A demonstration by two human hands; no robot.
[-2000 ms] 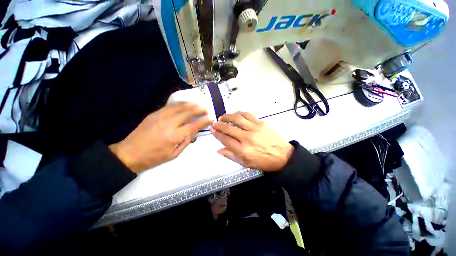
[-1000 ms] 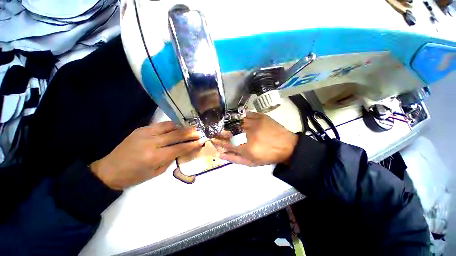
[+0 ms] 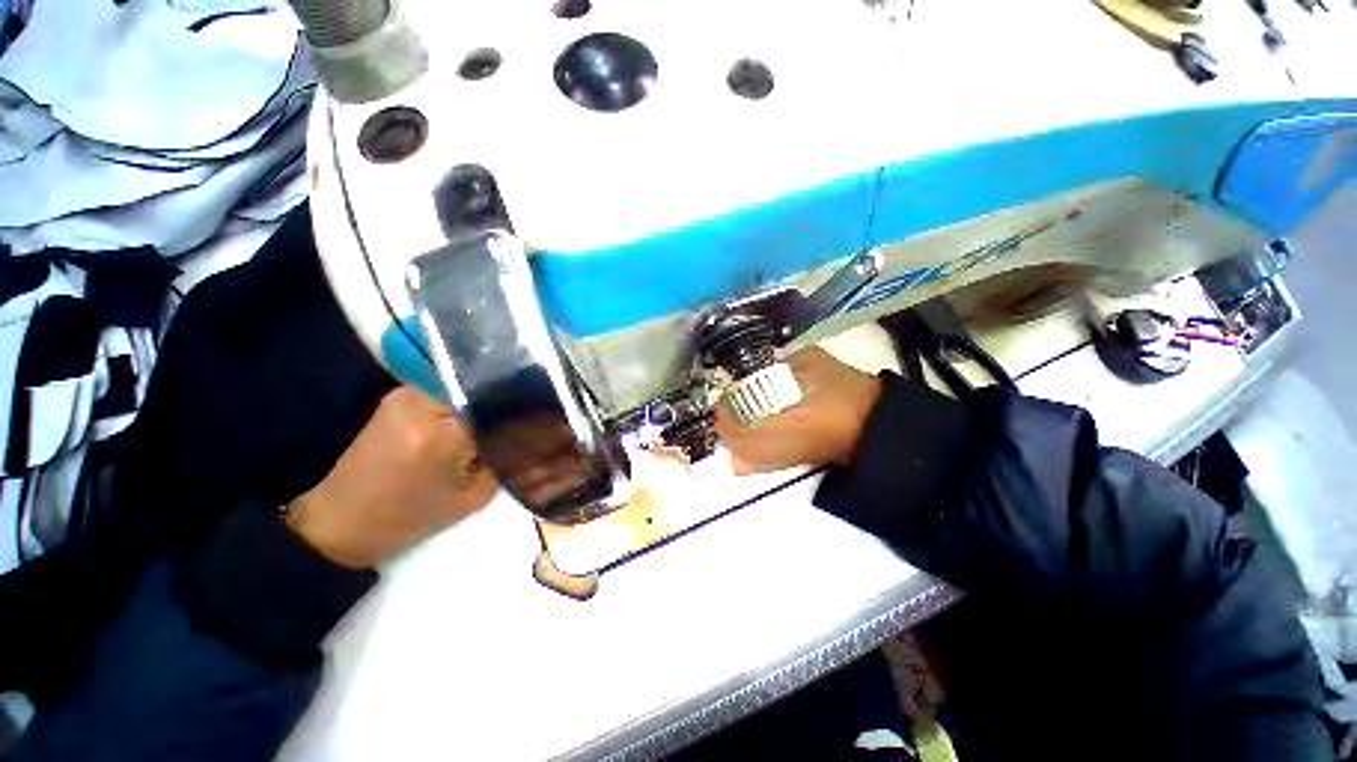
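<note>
The white sewing machine head (image 3: pixel 714 164) with its blue stripe leans over the work and hides the needle area. My left hand (image 3: pixel 402 479) is curled beside the head's left end, fingertips hidden behind the metal guard. My right hand (image 3: pixel 796 417) is partly behind the tension dial (image 3: pixel 765 393), its fingers near the presser foot area. What either hand holds cannot be seen. The black garment panel (image 3: pixel 253 350) lies left of the head. The white piece and narrow black strip do not show.
Grey-white cut pieces (image 3: pixel 149 90) are stacked at the left. Black scissors (image 3: pixel 953 354) lie under the machine arm. A dark disc (image 3: pixel 1143 346) and small tools (image 3: pixel 1250 310) are at the table's right end. The table's front edge (image 3: pixel 774 677) carries ruler marks.
The view has moved closer over the machine head. My hands have gone from the strip in front of the needle to either side of the needle area, now further apart than one second ago.
</note>
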